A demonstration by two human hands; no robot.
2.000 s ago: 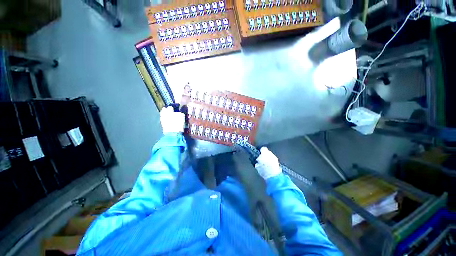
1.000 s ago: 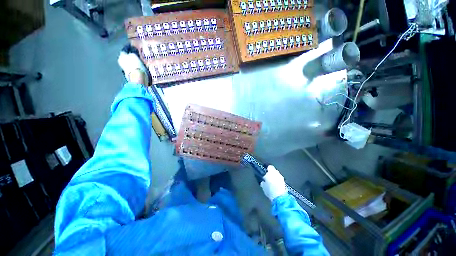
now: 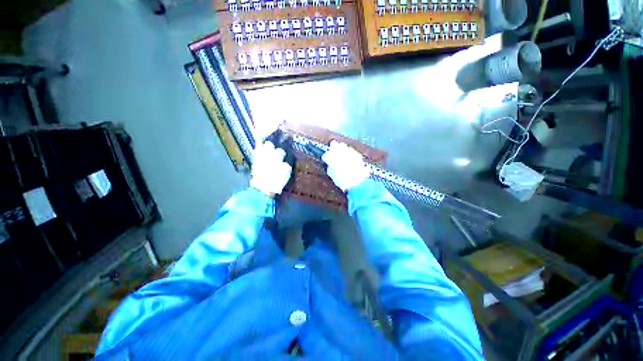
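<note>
An orange-brown fixture board point(image 3: 314, 185) lies at the near edge of the metal table, tilted. Its visible lower slots are dark, without silver-white parts. My gloved left hand point(image 3: 271, 168), dark at the fingertips, grips the board's left edge. My gloved right hand point(image 3: 345, 166) holds a long clear component tube point(image 3: 409, 185) slantwise across the board's upper part. The tube's left end lies by my left fingertips; its far right part looks clear and empty. Hands and tube hide much of the top row.
Loaded boards point(image 3: 292, 46) with silver-white rows lie at the far edge, beside more loaded boards point(image 3: 423, 32). A tube carton point(image 3: 222, 99) stands left of the table. Grey cylinders point(image 3: 518, 62) and a white cable box point(image 3: 522, 182) are right. Black bins point(image 3: 67, 190) stand left.
My left hand has come back from the far loaded board to the near board. My right hand has moved up and left, bringing the tube over the board. Two seconds ago the near board showed filled rows.
</note>
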